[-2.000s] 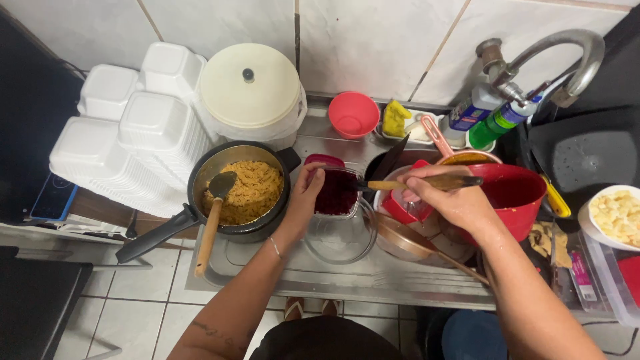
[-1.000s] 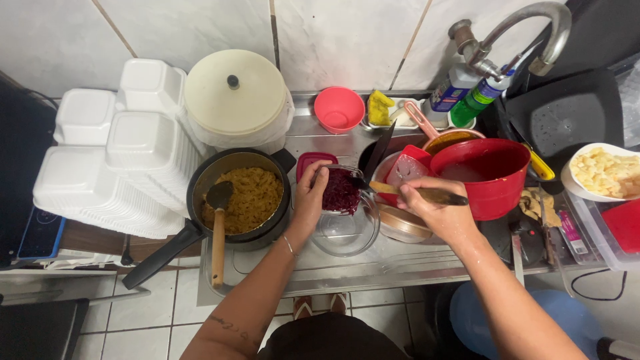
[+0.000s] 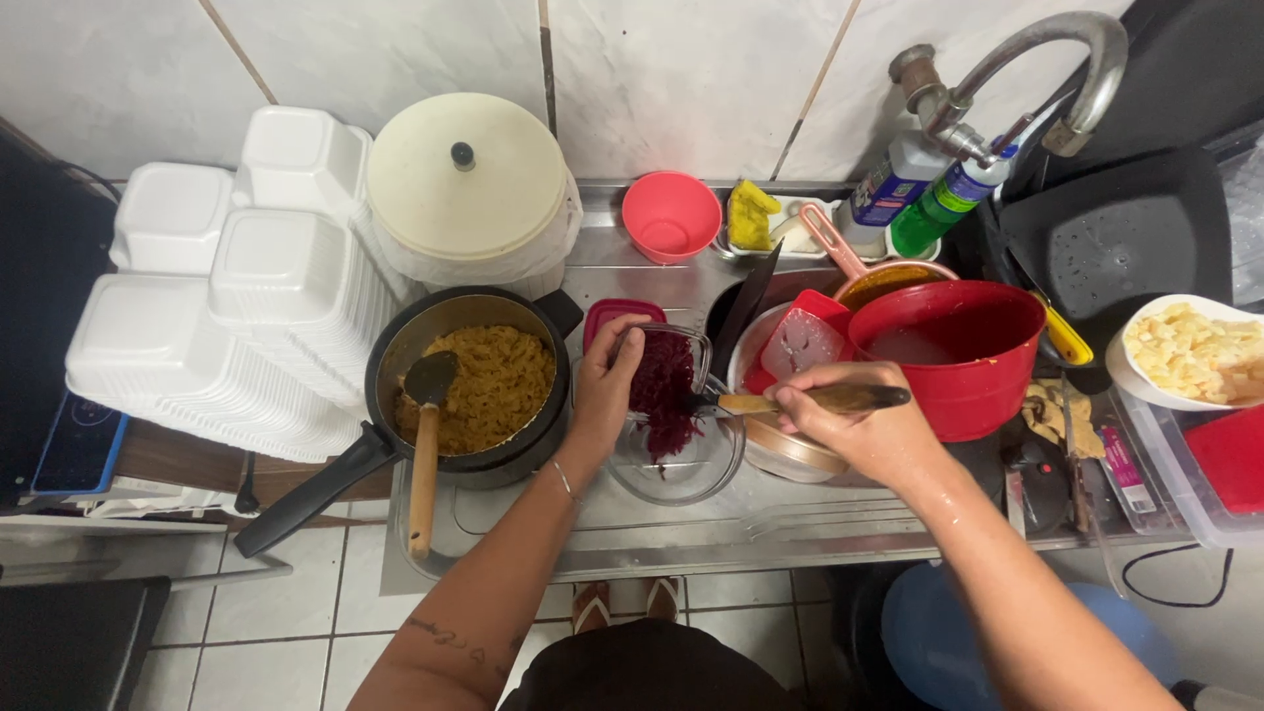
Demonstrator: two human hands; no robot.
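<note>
My left hand (image 3: 614, 380) grips the rim of a small clear container (image 3: 703, 346), tilted over a round clear glass bowl (image 3: 726, 469) on the steel sink top. Shredded dark red food, like grated beetroot (image 3: 667, 395), fills the small container and spills over its lower edge into the bowl. In my right hand (image 3: 854, 420) is the wooden handle of a utensil (image 3: 750, 404); its dark head touches the shreds. Left of my left hand, a black pot (image 3: 380, 346) holds yellowish-brown food and a dark spoon with a wooden handle (image 3: 424, 484).
Stacked white foam boxes (image 3: 286, 262) and a lidded white pot (image 3: 464, 207) stand at the left and back. A pink bowl (image 3: 671, 215), a red pot (image 3: 948, 365), dishes, bottles and a faucet (image 3: 1091, 59) are behind and right. A white bowl of pale chunks (image 3: 1126, 365) sits far right.
The small container has tipped over the glass bowl, and red shreds now hang from it and lie in the bowl. My right hand's utensil has stayed against the shreds.
</note>
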